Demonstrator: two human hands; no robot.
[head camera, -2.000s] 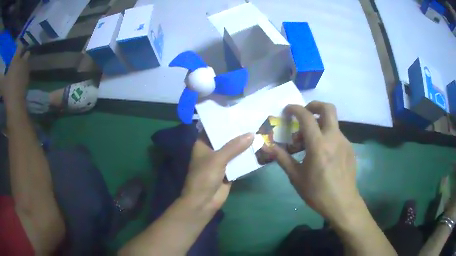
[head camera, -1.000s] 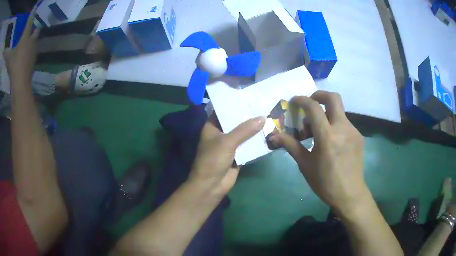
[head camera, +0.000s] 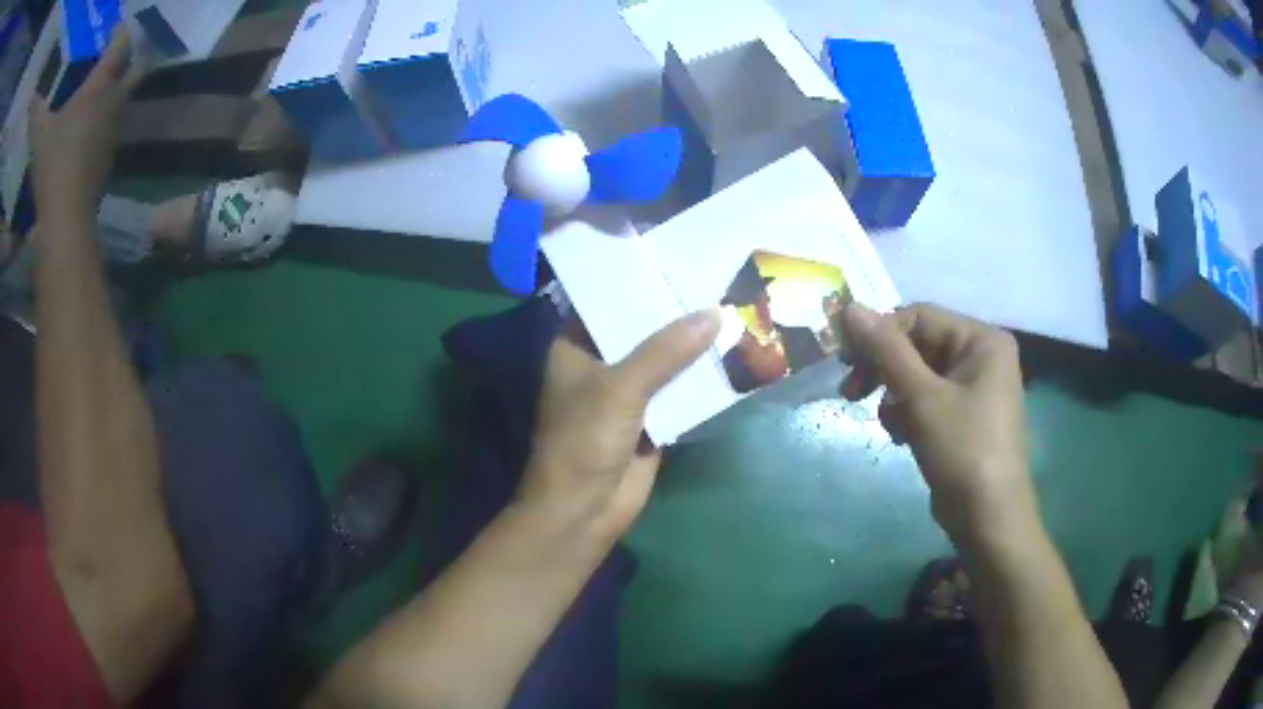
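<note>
A white inner box (head camera: 748, 222) is held over the lap, tilted. My left hand (head camera: 589, 416) grips its lower left part, thumb on top near a yellow-brown picture patch (head camera: 776, 321). Fan blades (head camera: 633, 169), bright blue, with a white ball hub cap (head camera: 550, 172), stick out past its upper left corner. My right hand (head camera: 942, 381) has thumb and fingertips pinched together at the patch's right edge. What lies under the fingertips is hidden, so I cannot tell if they hold the patch.
An open carton (head camera: 759, 104) stands on the white-topped table (head camera: 997, 180), beside a closed blue carton (head camera: 878, 128). Two closed cartons (head camera: 416, 72) stand at back left. More cartons (head camera: 1194, 256) are at right. A person's arm (head camera: 86, 333) is at left; another person's wrist (head camera: 1233, 609) is at lower right.
My right hand has moved right, from over the patch to its right edge, so more of the patch shows. The fan blades have shifted left. The neighbour's hand at left has moved up to a blue carton.
</note>
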